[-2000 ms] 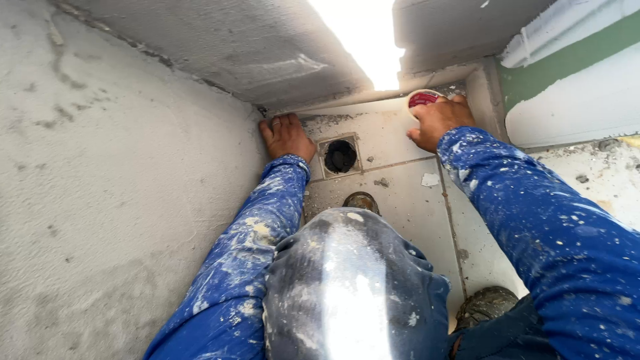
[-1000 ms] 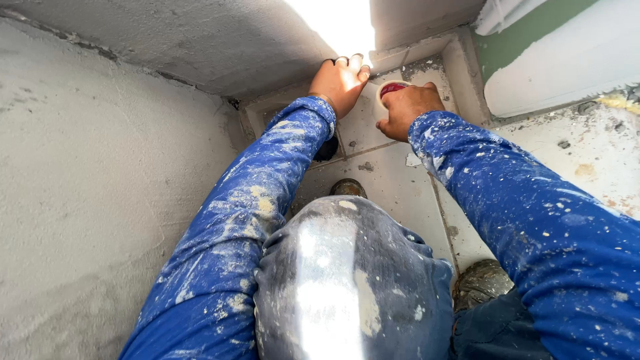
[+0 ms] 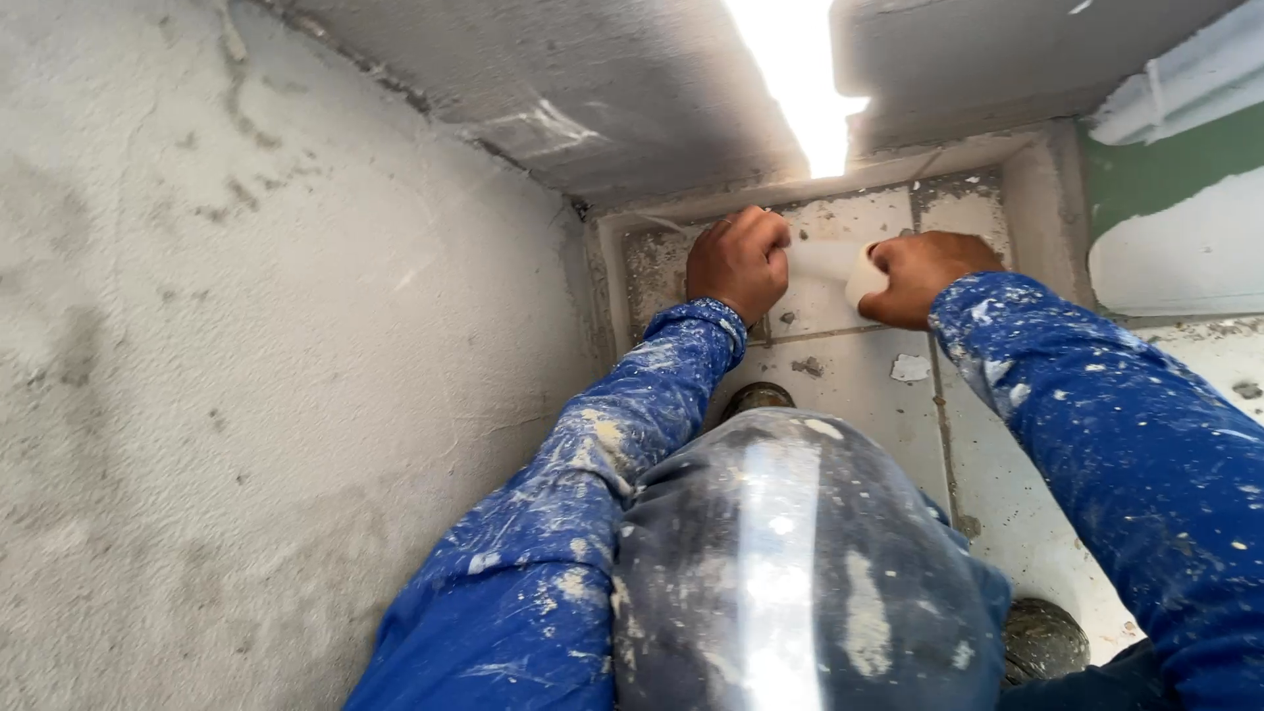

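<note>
A roll of pale tape (image 3: 867,280) is held in my right hand (image 3: 933,276), low over the white floor tiles. From the roll a translucent strip (image 3: 822,259) stretches left to my left hand (image 3: 739,259), whose curled fingers pinch it. The left hand is close to the corner where the tiled floor meets the walls. My left hand and forearm hide the floor drain. A loose white chip (image 3: 909,368) lies on the tile just below the right hand.
A rough plastered wall (image 3: 296,346) rises close on the left, and a grey wall (image 3: 632,89) stands ahead. Low tiled edging (image 3: 1047,217) borders the floor. My knee (image 3: 810,563) is bent between my arms; a boot (image 3: 1045,640) shows at lower right.
Two seconds ago my left hand was on the floor beside the drain; it then moved right, near the roll. Now it is back left, with the strip drawn out between both hands.
</note>
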